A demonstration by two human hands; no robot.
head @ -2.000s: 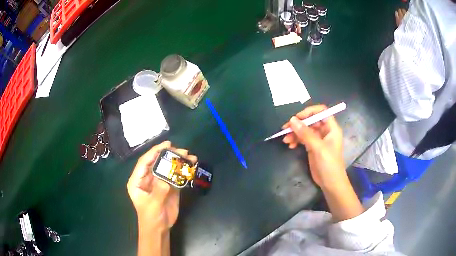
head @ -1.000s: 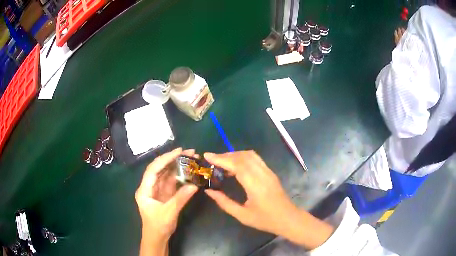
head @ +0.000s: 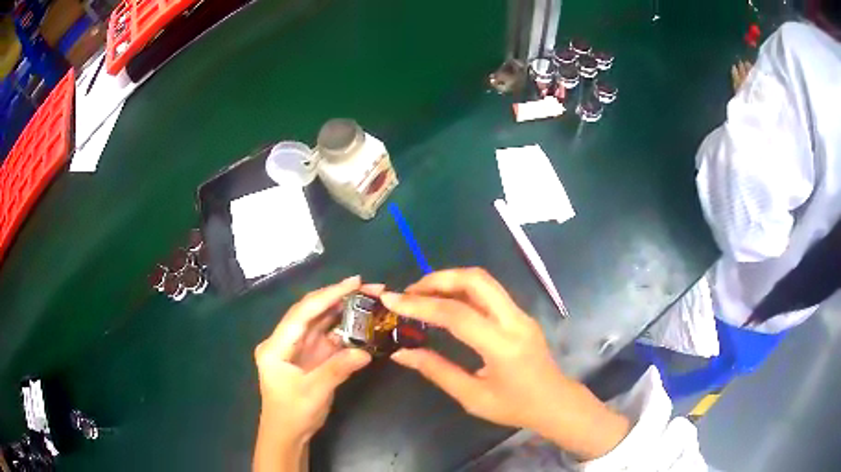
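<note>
My left hand (head: 309,359) holds the open watch case (head: 357,323) by its sides, in the lower middle of the view. The case has a silver rim, and gold-amber flex parts (head: 384,324) show at its right side. My right hand (head: 489,346) grips the dark screen module (head: 408,334) at the right of the case, between thumb and fingers. The screen is tilted beside the case; the fingers partly hide both, and I cannot tell how they join. The pale tweezers (head: 532,258) lie on the green mat to the right.
A bottle (head: 358,171), clear lid (head: 290,162) and black tray (head: 219,230) with white wipes (head: 272,232) stand beyond my hands. A blue stick (head: 408,238), another wipe (head: 535,184) and round parts (head: 180,272) lie around. A metal upright (head: 532,32) stands behind; a white-sleeved person (head: 761,166) is right.
My right hand has put the tweezers down beside the wipe and moved left to grip the screen. Since a second ago, the case and screen have turned slightly in my fingers.
</note>
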